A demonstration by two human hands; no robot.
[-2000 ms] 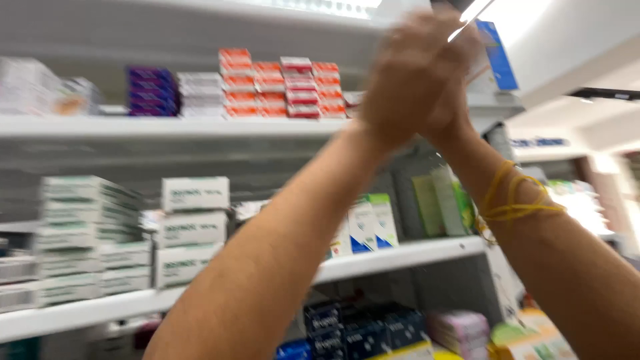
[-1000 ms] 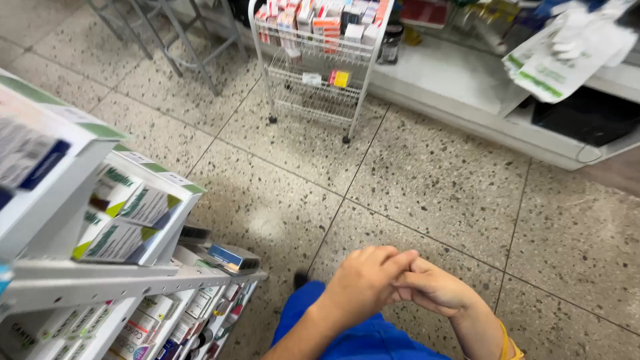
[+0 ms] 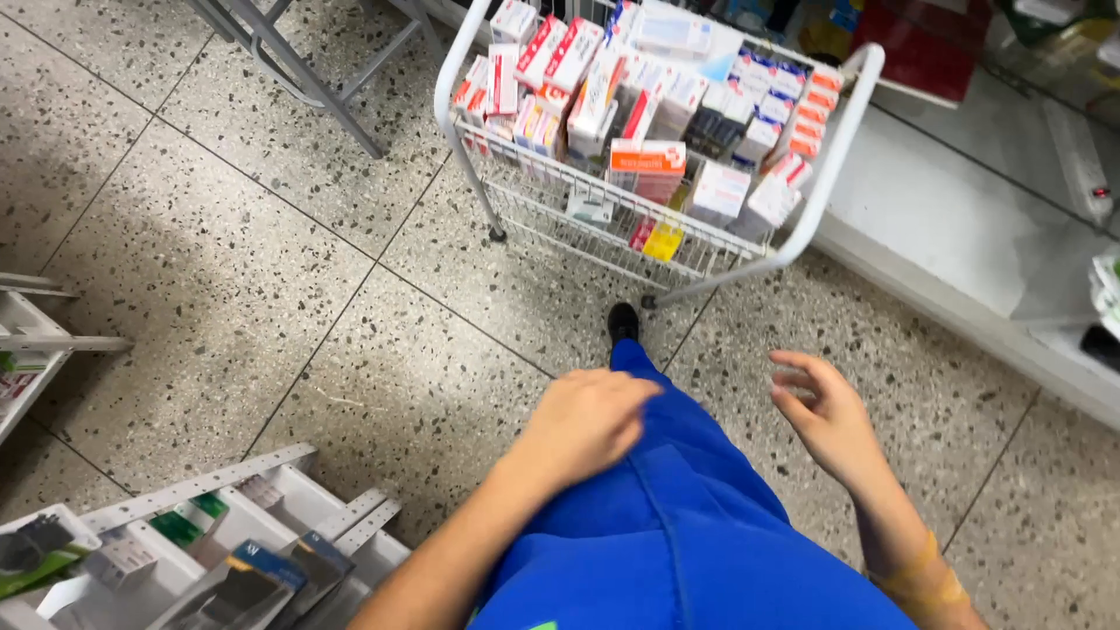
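My left hand (image 3: 584,424) hangs in front of my blue trousers (image 3: 674,525), its fingers bent loosely and nothing seen in them. Over the floor to its right is my right hand (image 3: 818,407), empty, fingers curled and apart from the thumb; yellow bands (image 3: 923,569) circle that wrist. Both hands are apart from each other. Beyond them stands a white wire trolley (image 3: 862,114), nearer than anything else that holds goods. Its top basket is packed with small cartons, among them an orange and white carton (image 3: 647,157). A yellow carton (image 3: 663,242) shows on a lower level.
Shelving with boxes (image 3: 201,490) fills the lower left, and another shelf end (image 3: 52,341) juts in at the left edge. A grey metal stand's legs (image 3: 306,79) are at the top left. Along the right runs a white ledge (image 3: 927,236). My black shoe (image 3: 623,322) is beside a trolley wheel.
Both hands were raised near the upper shelves, then together low down; now they are apart. The view has swung down from the shelves, and the trolley is much nearer.
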